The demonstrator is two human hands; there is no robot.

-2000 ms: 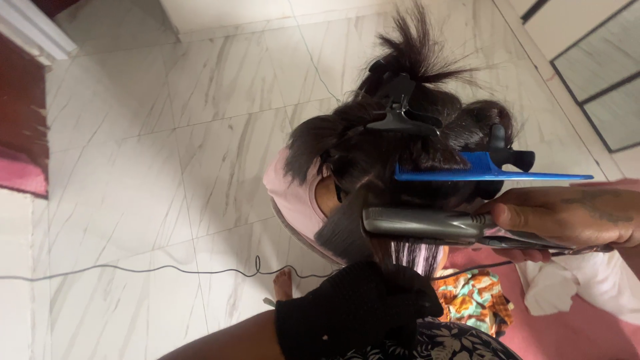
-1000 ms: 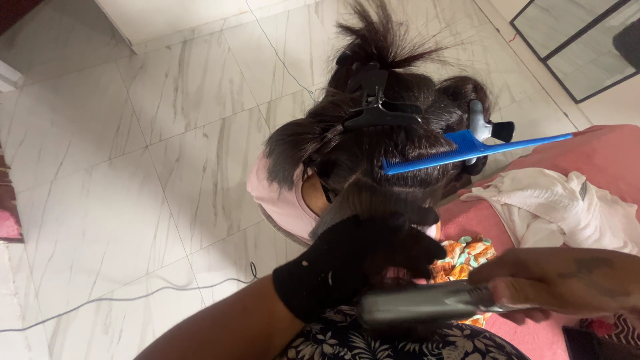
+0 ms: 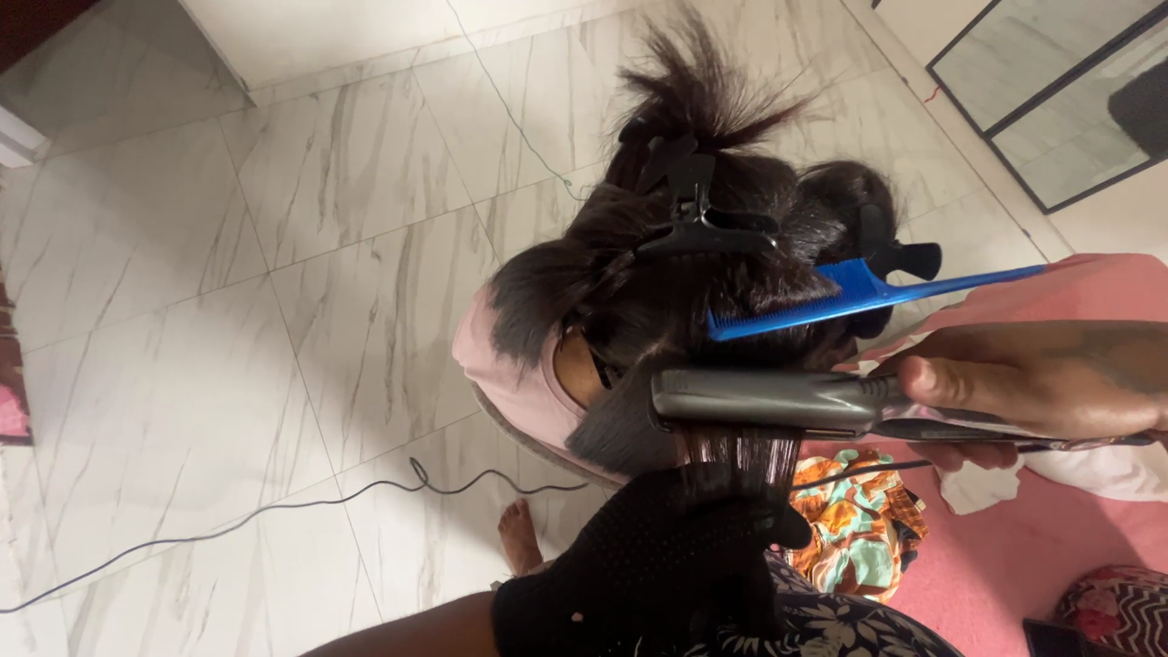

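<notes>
My right hand (image 3: 1031,379) grips a dark grey hair straightener (image 3: 766,400), its plates around a section of dark hair (image 3: 735,456). Just below, my left hand (image 3: 648,557), in a black dotted glove, holds that section's lower end. The hair belongs to a seated person in a pink top (image 3: 511,374), seen from behind and above. A blue rat-tail comb (image 3: 849,297) is lodged in the hair above the straightener. One black butterfly clip (image 3: 698,224) holds hair near the middle of the head; another black clip (image 3: 899,255) sits to the right.
A dark cable (image 3: 274,506) runs across the marble-patterned floor (image 3: 164,401). To the right are a pink-covered surface (image 3: 1013,547), white cloth (image 3: 981,484) and an orange patterned cloth (image 3: 844,529). A bare foot (image 3: 518,537) shows at lower centre. Black-framed panels (image 3: 1049,100) are at upper right.
One second ago the straightener was low, near my lap, away from the hair; now it is up and closed around the section. My gloved hand has moved down to the section's end.
</notes>
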